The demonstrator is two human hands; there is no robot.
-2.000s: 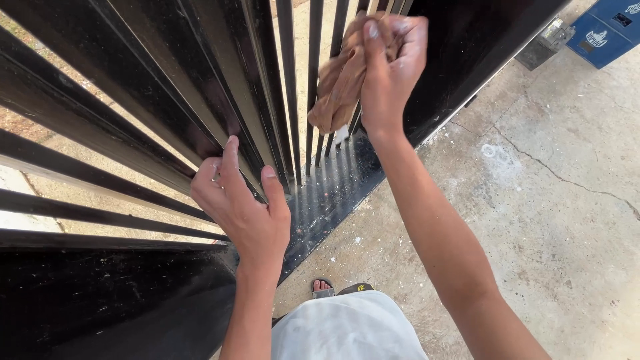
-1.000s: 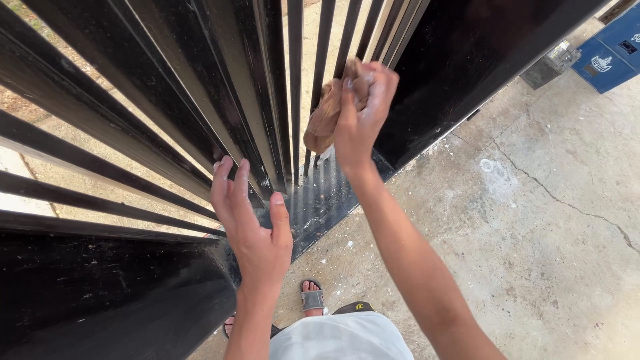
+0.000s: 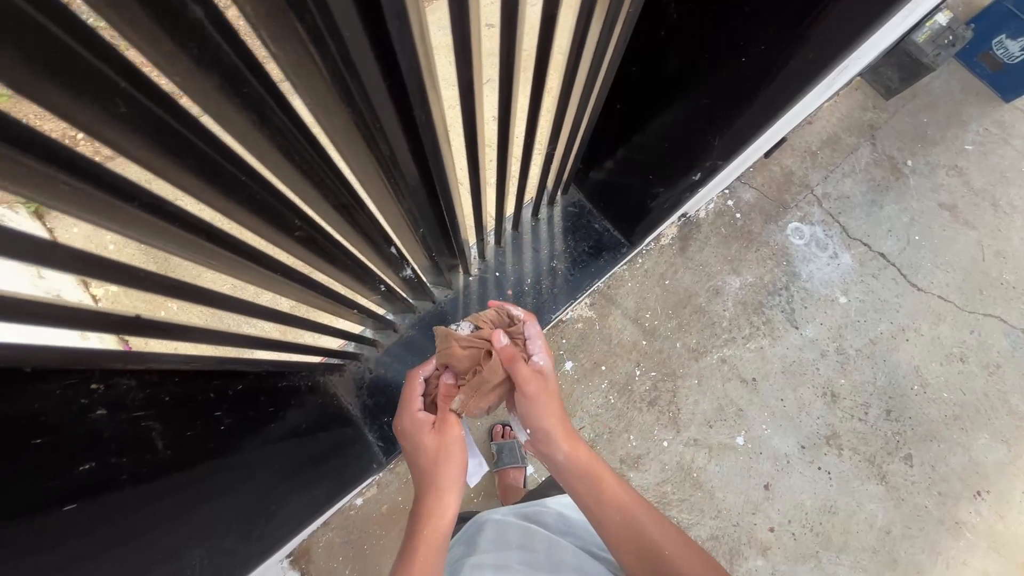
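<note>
A crumpled brown cloth [image 3: 478,360] is bunched between both my hands, low in front of the gate's bars. My left hand [image 3: 432,416] grips its lower left edge, thumb on top. My right hand [image 3: 532,372] holds its right side, with white residue on the fingers and the thumb pressed into the folds. White flecks show on the cloth's upper part. A white piece, perhaps paper, [image 3: 475,458] hangs just below the cloth. Behind rise the black metal bars [image 3: 506,120], standing on a dark, speckled bottom rail [image 3: 512,272].
Black solid panels [image 3: 680,96] flank the bars. Cracked concrete floor [image 3: 768,384] with white specks lies to the right. At the top right are a grey box-like object [image 3: 916,60] and a blue crate [image 3: 996,52]. A sandalled foot [image 3: 509,456] is below my hands.
My right hand has come down from the bars with the cloth. My left hand, empty beside the bars before, has taken hold of the cloth too.
</note>
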